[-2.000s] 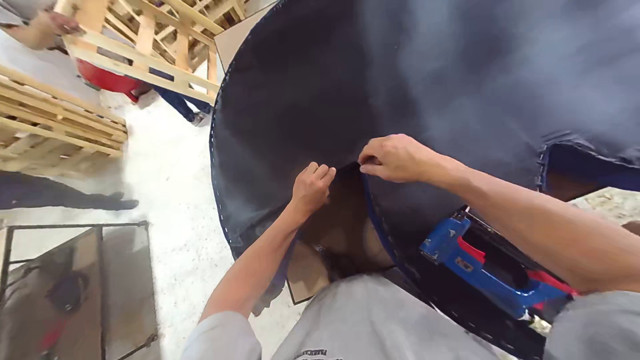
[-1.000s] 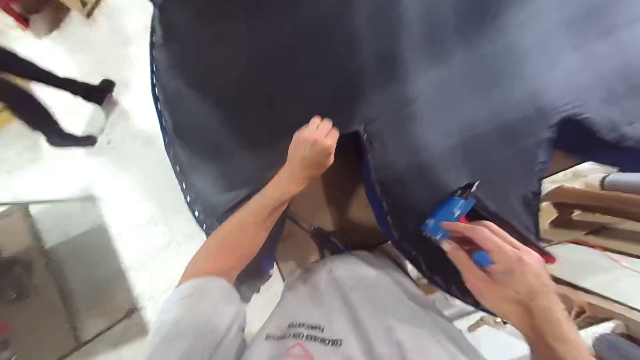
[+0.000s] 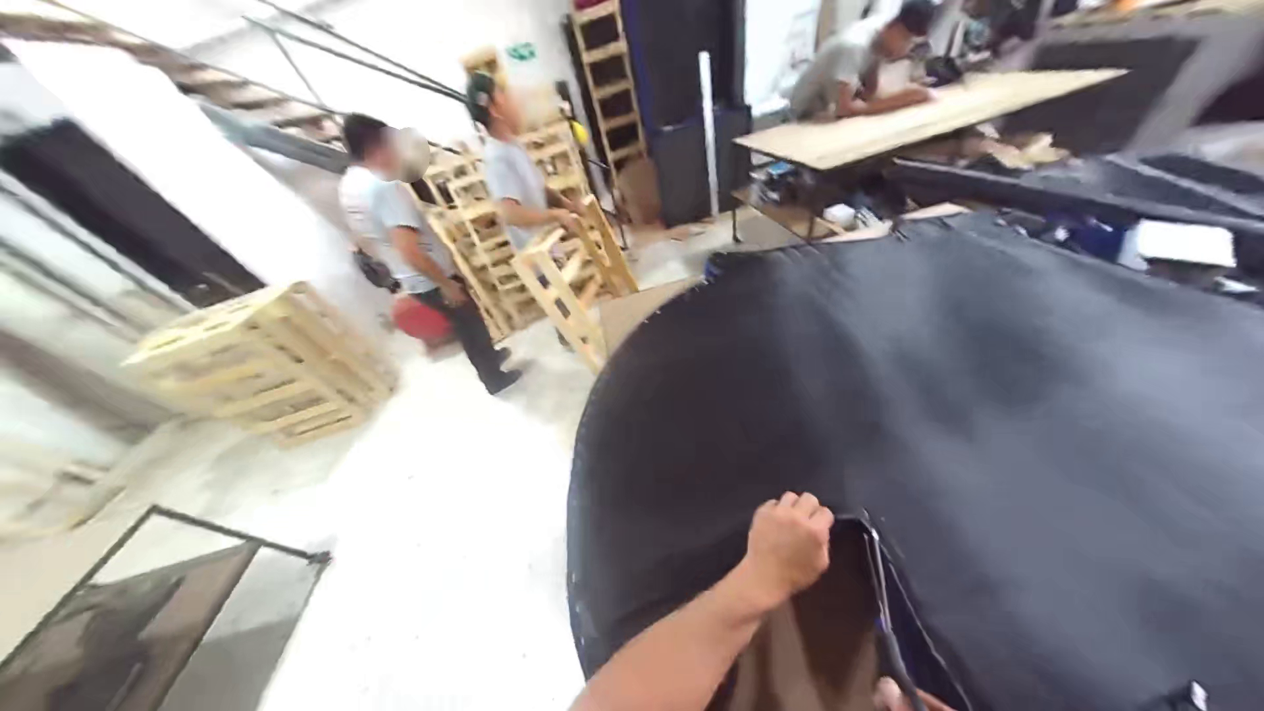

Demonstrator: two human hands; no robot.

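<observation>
My left hand point(image 3: 790, 543) pinches the edge of a black fabric cover point(image 3: 948, 415), just left of the top corner of a narrow opening. The cover is stretched over a large, curved-edged piece, with fastenings along its rim. Brown board point(image 3: 810, 632) shows inside the opening. At the bottom edge my right hand point(image 3: 901, 695), mostly cut off, holds a long, dark-handled tool, apparently scissors point(image 3: 882, 583), whose metal end points up to the opening's corner. At the lower right a dark tool end with a bright metal part point(image 3: 1190, 694) lies on the cover, mostly out of view.
Two people point(image 3: 410, 237) point(image 3: 513, 178) stand beyond the piece by wooden pallet-like frames point(image 3: 573, 276). Another person point(image 3: 859, 69) leans over a wooden board table point(image 3: 928, 118). A wooden crate point(image 3: 267, 365) stands left; a metal-edged frame point(image 3: 148, 612) is lower left.
My right hand has moved from the blue staple gun to the dark-handled tool, which lay in the opening one second ago. My left hand remains at the fabric edge. The view has tilted up.
</observation>
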